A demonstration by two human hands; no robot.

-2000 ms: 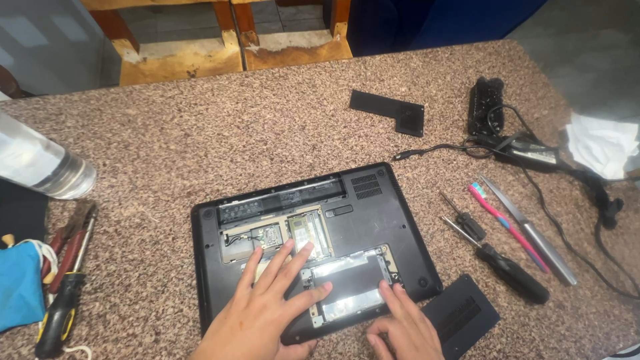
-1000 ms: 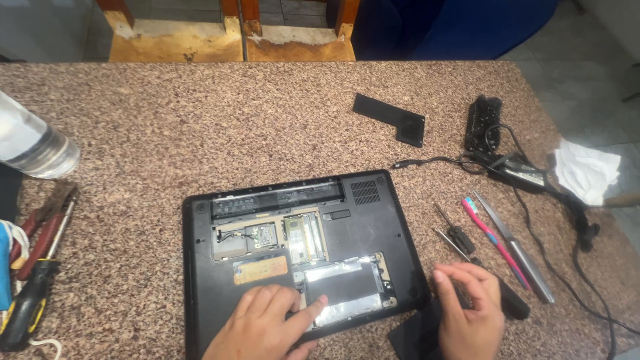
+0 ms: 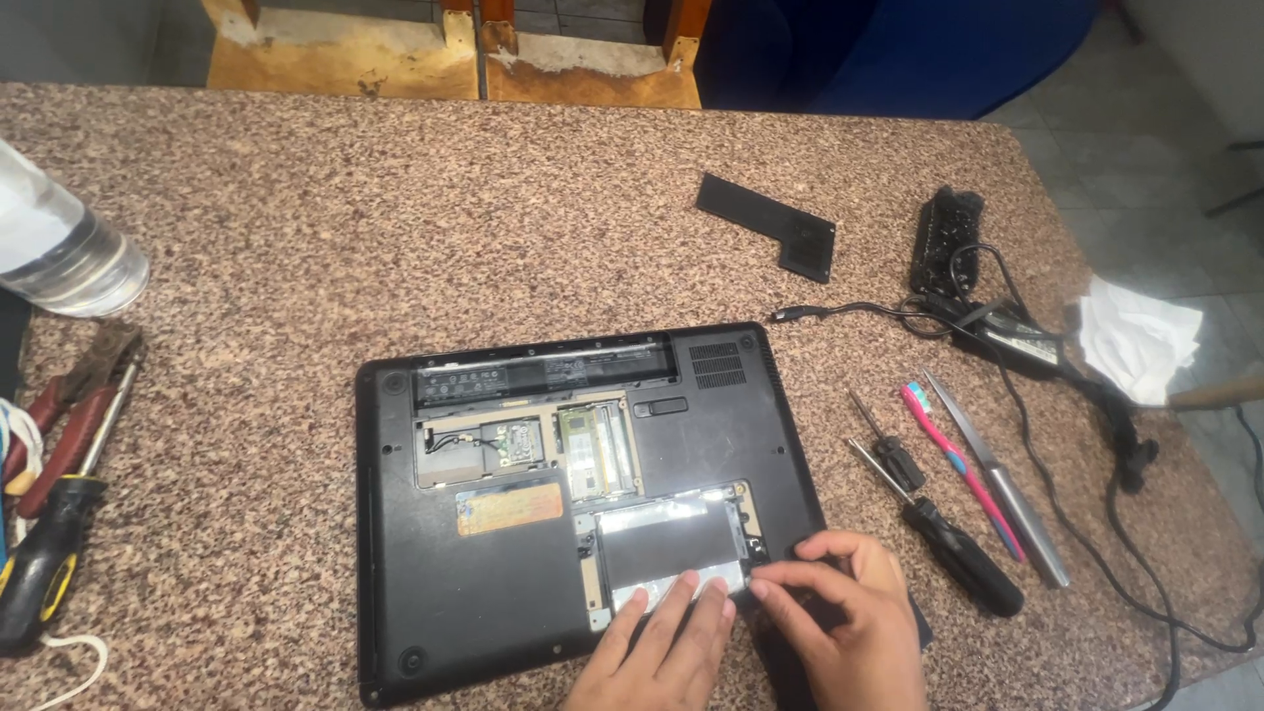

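Note:
A black laptop point(image 3: 691, 434) lies underside up on the speckled stone tabletop, its bays uncovered. My left hand point(image 3: 657, 647) rests its fingertips on the lower edge of the hard drive point(image 3: 667, 543) in its bay. Thumb and forefinger of my right hand point(image 3: 849, 617) come together at the bay's lower right corner; whether something small is between them cannot be told. A RAM module point(image 3: 583, 449) and a small circuit board point(image 3: 518, 442) show in the other openings. Under and beside my right hand lies a dark cover panel point(image 3: 920, 620), mostly hidden.
Right of the laptop lie a black screwdriver point(image 3: 963, 558), a smaller screwdriver point(image 3: 897, 462), a toothbrush point(image 3: 963, 469) and a knife point(image 3: 1022, 518). Farther back are an L-shaped cover point(image 3: 770, 222), a power adapter point(image 3: 1002, 336) and crumpled paper point(image 3: 1136, 341). Pliers point(image 3: 74, 425), another screwdriver point(image 3: 44, 563) and a bottle point(image 3: 64, 247) stand left.
My right hand, which was off the laptop's right edge a second ago, has moved left to the drive bay's corner. My left hand has shifted right along the drive, its fingers now spread on it.

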